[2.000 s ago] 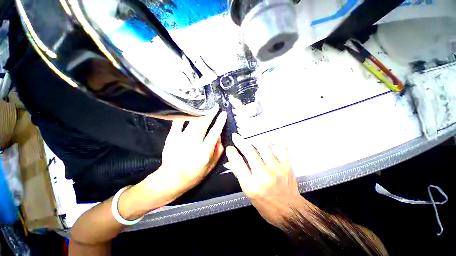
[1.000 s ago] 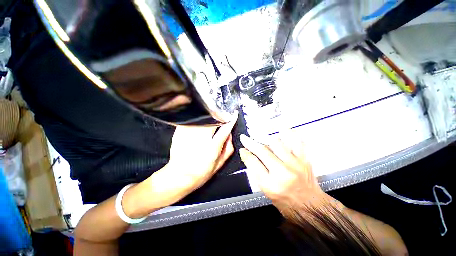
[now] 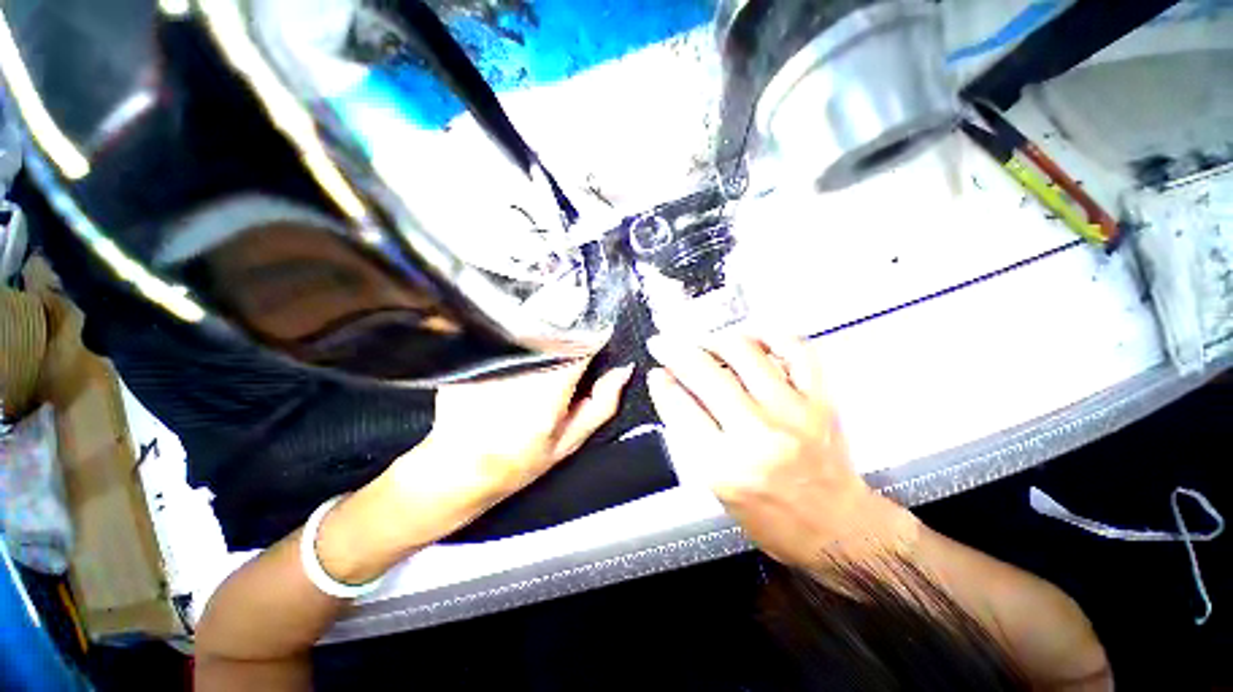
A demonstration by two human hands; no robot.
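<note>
Black cloth [image 3: 311,453] lies on the white table, partly ribbed, and runs under the glossy machine head [image 3: 311,257]. A narrow part of it leads up to the presser foot and needle area [image 3: 609,277]. My left hand [image 3: 521,419] lies on the cloth left of this strip, thumb and fingers at its edge, fingertips partly hidden by the machine head. My right hand [image 3: 757,433] lies just right of the strip, its fingertips at the cloth edge. The dark ringed attachment [image 3: 699,254] sits right of the needle area.
Snips with yellow-green and red handles [image 3: 1061,196] lie at the right. A grey-white knob [image 3: 865,102] hangs above the table. The ruler-like edge [image 3: 1028,439] runs along the front. A white strip [image 3: 1129,541] shows against the dark at lower right. Cardboard [image 3: 115,500] is at left.
The camera view has shifted. Less black cloth now shows below my hands, and its front edge has moved up off the table's edge. Both hands remain beside the strip near the needle.
</note>
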